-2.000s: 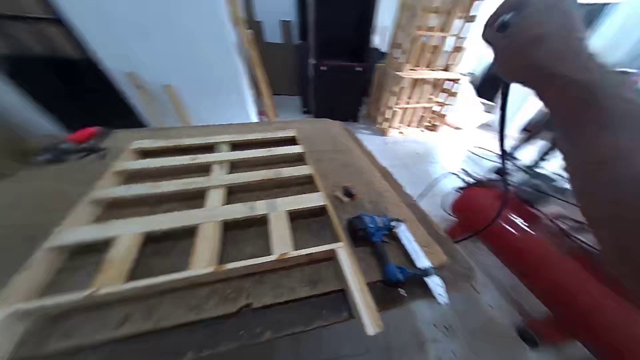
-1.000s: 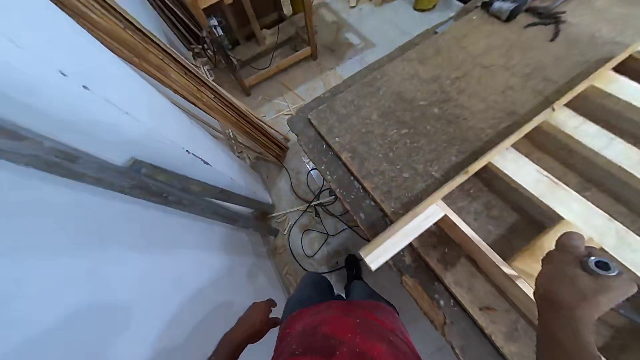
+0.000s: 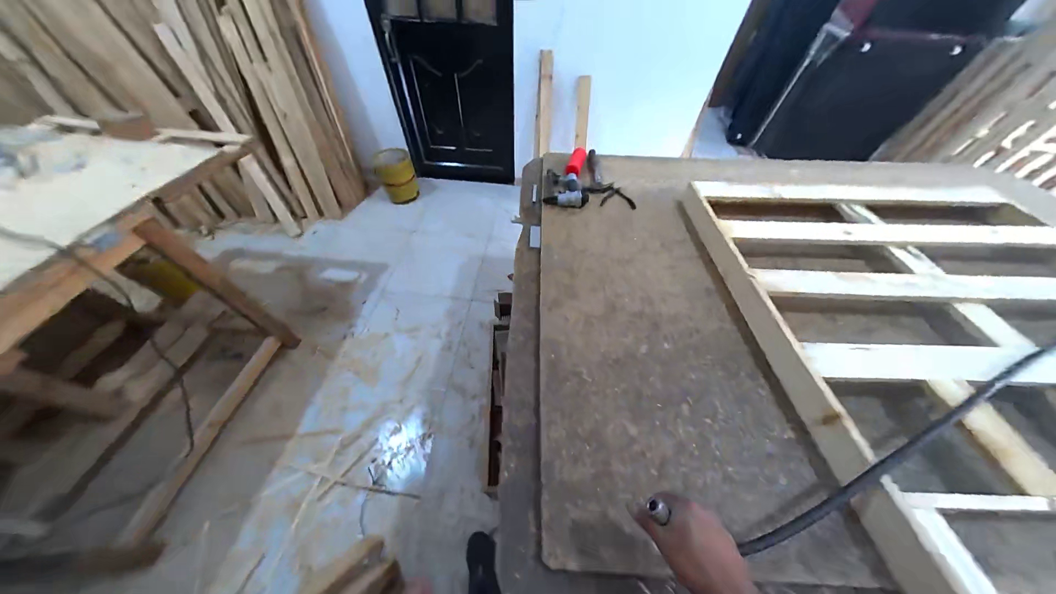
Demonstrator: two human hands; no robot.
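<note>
My right hand (image 3: 697, 540) is closed around the metal coupling (image 3: 658, 510) of a dark air hose (image 3: 891, 462), over the near part of the workbench top. The hose runs from the hand to the right, across a slatted wooden frame (image 3: 792, 355) that lies on the bench. At the bench's far left corner lie a tool with a red part (image 3: 576, 162), a grey metal tool (image 3: 568, 199) and dark pliers (image 3: 619, 196). Only a blurred bit of my left hand (image 3: 419, 586) shows at the bottom edge, beside some wood pieces (image 3: 363, 569); its fingers are hidden.
A wooden table (image 3: 124, 223) stands on the left, with a cable hanging from it. Planks (image 3: 272, 107) lean on the wall behind it. A yellow bucket (image 3: 397, 176) stands near a black door (image 3: 458, 91). Wood strips (image 3: 330, 478) litter the floor left of the workbench (image 3: 610, 396).
The view has swung widely. My right hand, over the wooden frame one second ago, is now over the bare board left of it. The hose now stretches across the frame.
</note>
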